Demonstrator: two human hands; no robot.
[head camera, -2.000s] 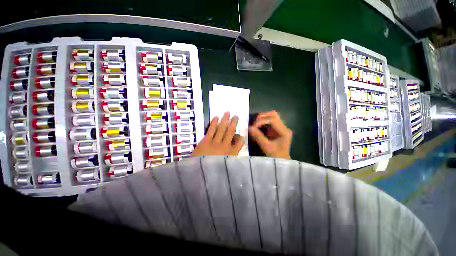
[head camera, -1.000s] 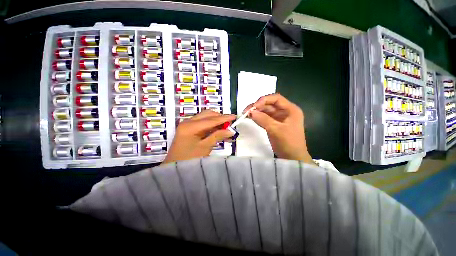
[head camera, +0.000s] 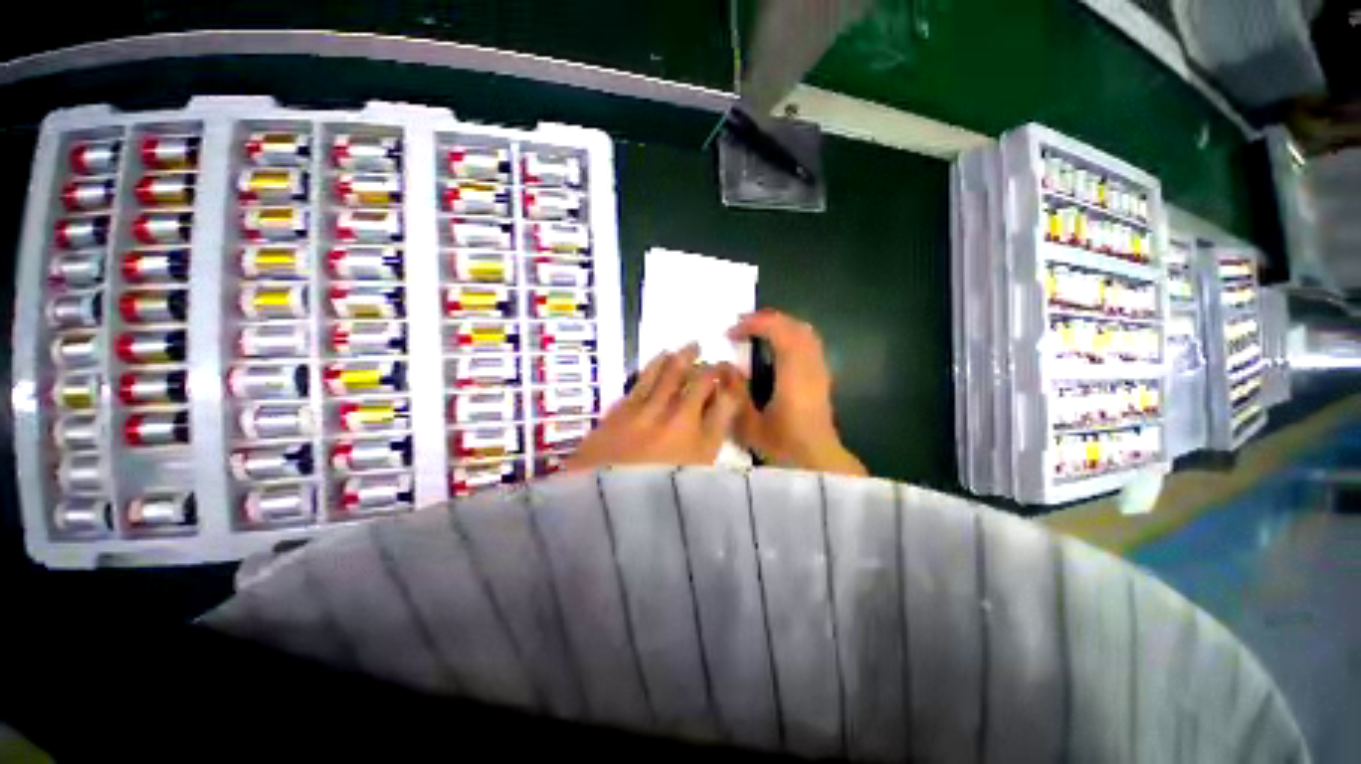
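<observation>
A white sheet (head camera: 699, 297) lies on the dark green mat in front of me. My left hand (head camera: 675, 412) rests over the lower part of the sheet with its fingers together. My right hand (head camera: 791, 391) is beside it, its fingertips touching or close to my left fingers at the sheet. A dark shape shows at my right hand; I cannot tell if it is held. What lies under my fingers is hidden. The blister tray (head camera: 214, 329) to the left holds columns of small cylinders with silver bodies and red and black ends, some with yellow bands.
Stacked blister trays (head camera: 1022, 321) of similar parts stand at the right, with more trays (head camera: 1236, 351) beyond. A black tool (head camera: 779, 155) lies on a small clear pad (head camera: 770, 191) near the far bench edge. A grey post (head camera: 791, 52) rises behind it.
Since one second ago, my hands have lowered from holding a cylinder and a narrow white strip to resting over the sheet. The cylinder and strip no longer show. The view has shifted.
</observation>
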